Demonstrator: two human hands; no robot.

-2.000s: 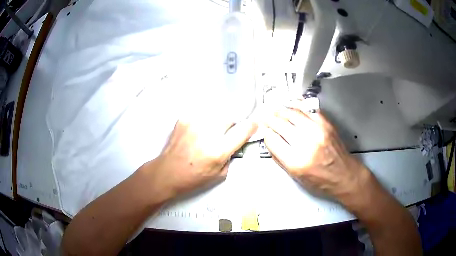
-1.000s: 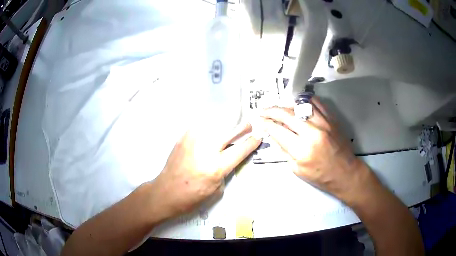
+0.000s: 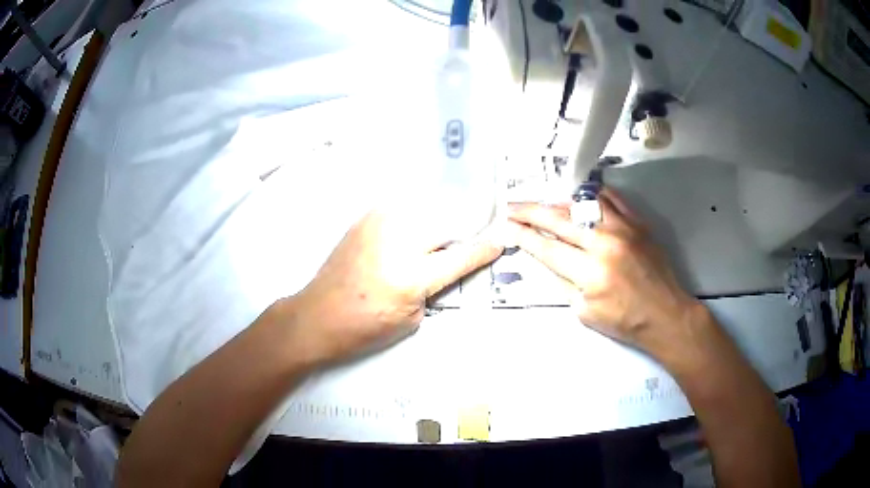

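Note:
A large white fabric panel (image 3: 191,219) covers the left of the white machine table. The big white sewing machine (image 3: 763,105) stands at the right, its head above my fingers. My left hand (image 3: 382,281) lies on the fabric, thumb and fingers pinched toward the needle area. My right hand (image 3: 611,267) lies flat just right of the foot, fingers stretched left beside a shiny metal piece (image 3: 586,208). The fingertips nearly meet. Lamp glare hides the presser foot, the needle and the cloth edge there. I cannot tell if my right hand grips cloth.
A long white lamp (image 3: 454,133) hangs left of the needle. A pale ribbed knob (image 3: 655,132) is on the machine head. Brown (image 3: 428,431) and yellow (image 3: 474,424) tape squares mark the front table edge. A white heap (image 3: 72,448) lies below left. Dark tools (image 3: 13,246) are far left.
Since one second ago the view has shifted slightly. My right hand is a little flatter beside the foot, and more of the metal plate edge shows than two seconds ago.

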